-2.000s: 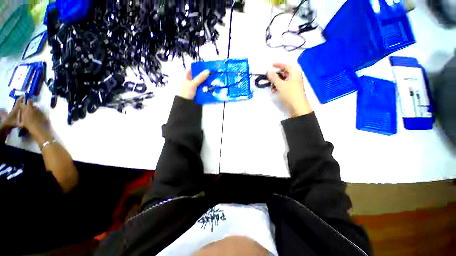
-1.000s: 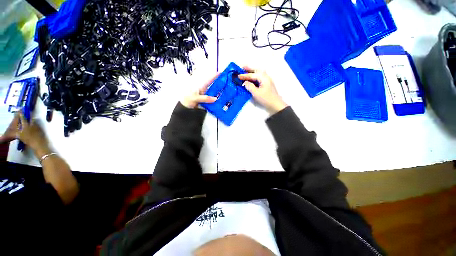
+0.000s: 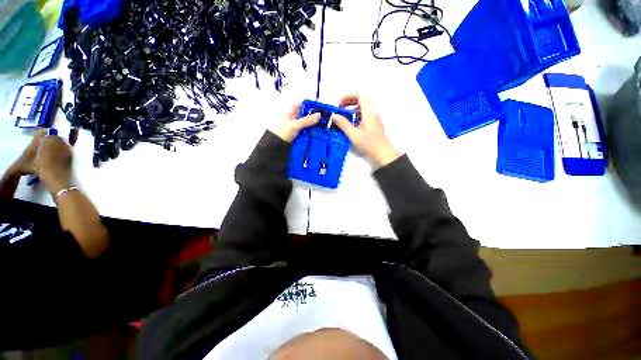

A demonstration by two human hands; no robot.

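A blue blister tray [image 3: 318, 176] is upright to me over the table seam, held at its far end by both hands. Two cable plugs [image 3: 323, 166] lie side by side in its near half. The black USB cable [image 3: 325, 121] is bunched at the far end, partly hidden by my fingers. My left hand [image 3: 302, 125] grips the tray's far left corner, thumb on the cable. My right hand [image 3: 362, 132] is at the far right corner, thumb and finger on the cable.
A large black cable pile [image 3: 140, 77] lies at left. A loose cable [image 3: 408, 35] lies beyond. Stacked blue trays [image 3: 485, 56], one single tray [image 3: 526, 140] and a retail box [image 3: 576, 126] are at right, beside a grey bucket [image 3: 627, 133]. Another person's hands [image 3: 49, 158] are far left.
The cable's free coil, earlier held off the tray's right side, is now in the tray's far end. The tray has turned so its plugs point toward me.
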